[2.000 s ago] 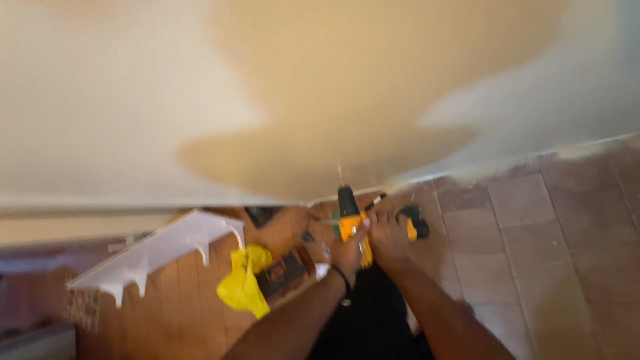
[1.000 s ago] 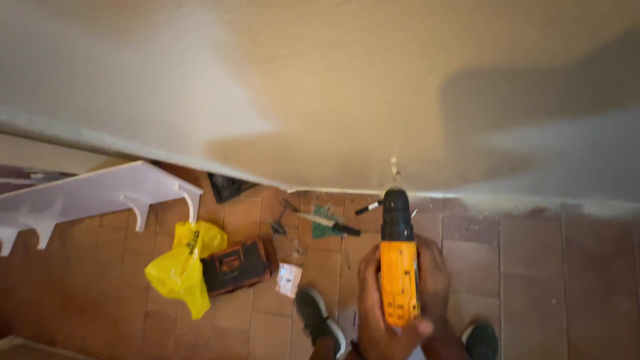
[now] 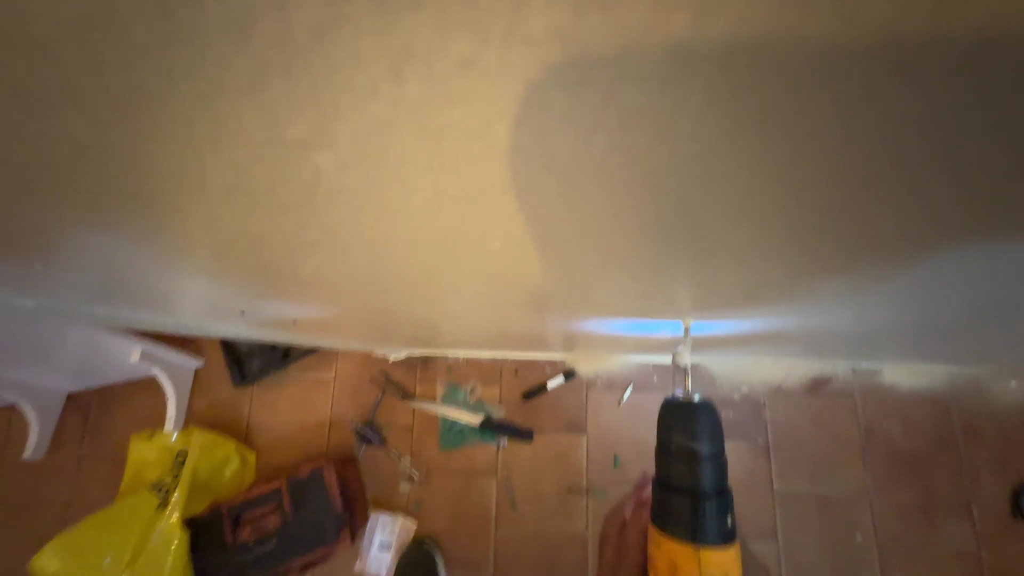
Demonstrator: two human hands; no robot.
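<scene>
A yellow and black cordless drill (image 3: 693, 480) points up the view at the painted wall (image 3: 416, 176), low at the right of centre. Its bit (image 3: 686, 360) reaches the wall surface, where a bluish-white light streak lies across the paint. My left hand (image 3: 626, 528) shows only in part, along the left side of the drill body; the rest is cut off by the lower edge. My right hand is out of the frame, and the drill's handle is hidden too.
On the tiled floor (image 3: 824, 480) lie a knife (image 3: 480, 421) over a green piece, a black marker (image 3: 549, 385), a yellow plastic bag (image 3: 160, 504), a black and orange toolbox (image 3: 272, 516) and a paper packet (image 3: 386, 542). A white shelf with brackets (image 3: 80, 352) stands left. A shoe tip (image 3: 422, 558) shows below.
The drill has come up against the wall; one second ago both hands were around its body. Now only part of my left hand shows. The view has moved closer to the wall.
</scene>
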